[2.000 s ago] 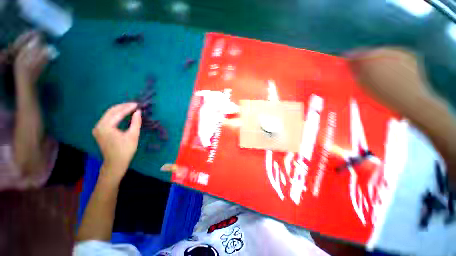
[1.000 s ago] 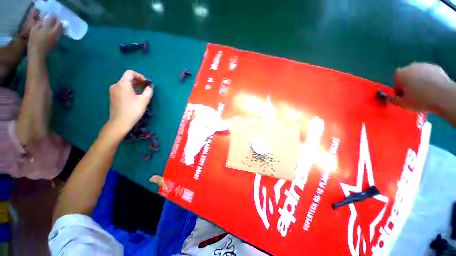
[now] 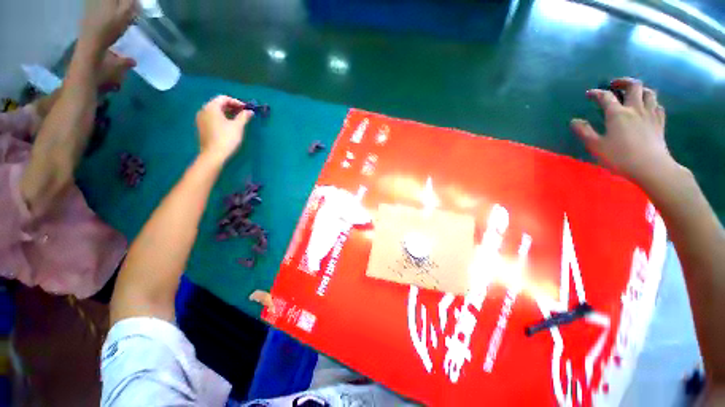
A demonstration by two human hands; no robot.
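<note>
My left hand (image 3: 221, 129) is over the green bench, its fingertips pinched on the end of a small dark part (image 3: 259, 109). A loose heap of small purple-grey parts (image 3: 241, 215) lies nearer me. My right hand (image 3: 630, 125) is beyond the far right of the red carton sheet (image 3: 445, 151), thumb and fingers apart. A dark bit shows behind its fingers, mostly hidden; it does not look gripped. A black tubular piece (image 3: 559, 318) lies on the sheet. A tan cardboard pad (image 3: 389, 258) bears a small white disc (image 3: 416, 245) and tiny dark specks.
Another person's arm (image 3: 60, 143) is at the left, near a clear-white bottle-like item (image 3: 149, 60). More small parts (image 3: 132, 168) lie by that arm. A single part (image 3: 315, 148) lies near the sheet. A white sheet (image 3: 672, 318) is at the right; a blue crate (image 3: 282, 366) is below.
My left hand has moved away from the heap to the dark pieces farther up the bench. My right hand has moved farther out and its fingers have spread. The view has shifted.
</note>
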